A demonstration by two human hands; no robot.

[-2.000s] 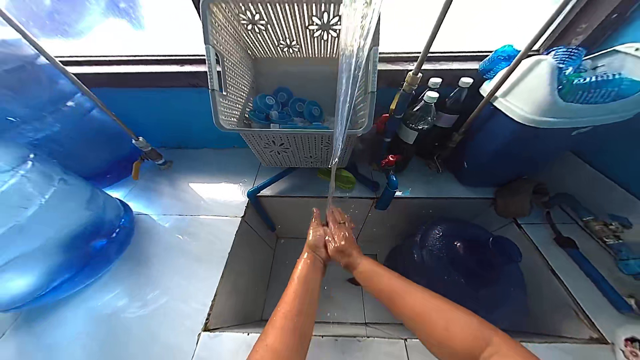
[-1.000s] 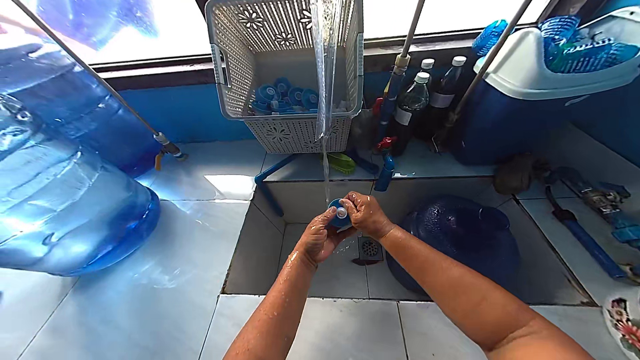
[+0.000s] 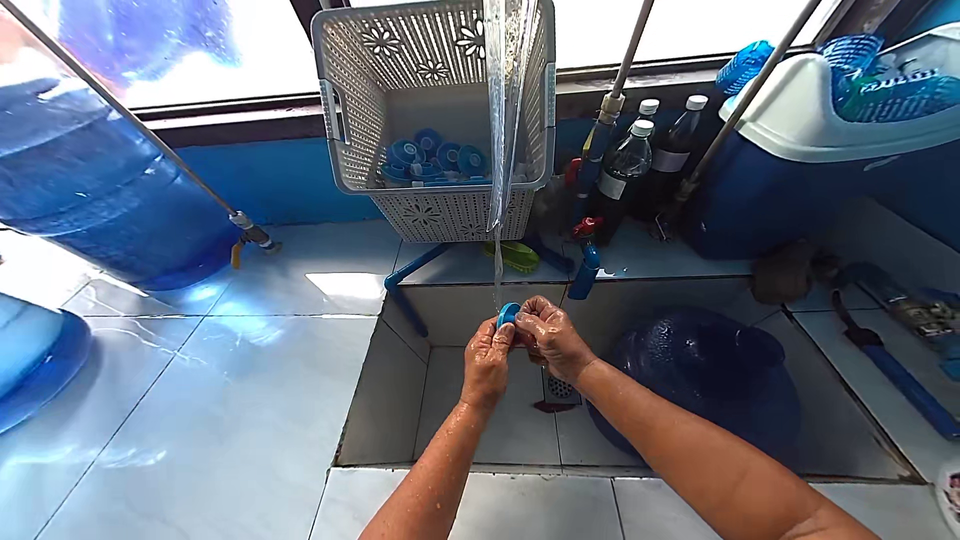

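Over a tiled sink basin, my left hand and my right hand hold a small round blue plastic bottle cap between them. Both hands are wet, with fingers pinching the cap from either side. A thin stream of water falls from a clear plastic sleeve down to the cap. Behind, a grey perforated plastic basket holds several similar blue caps. A green brush lies below the basket, on the ledge.
A large blue water jug lies in the basin's right part. A blue pipe spout with a red valve handle overhangs the back edge. Dark bottles and a blue-and-white container stand behind. Large blue jugs are at left.
The blue cap has moved from lower between my hands up to the water stream, and it is now turned edge-on. Two seconds ago my hands were together under the stream, with no cap visible.
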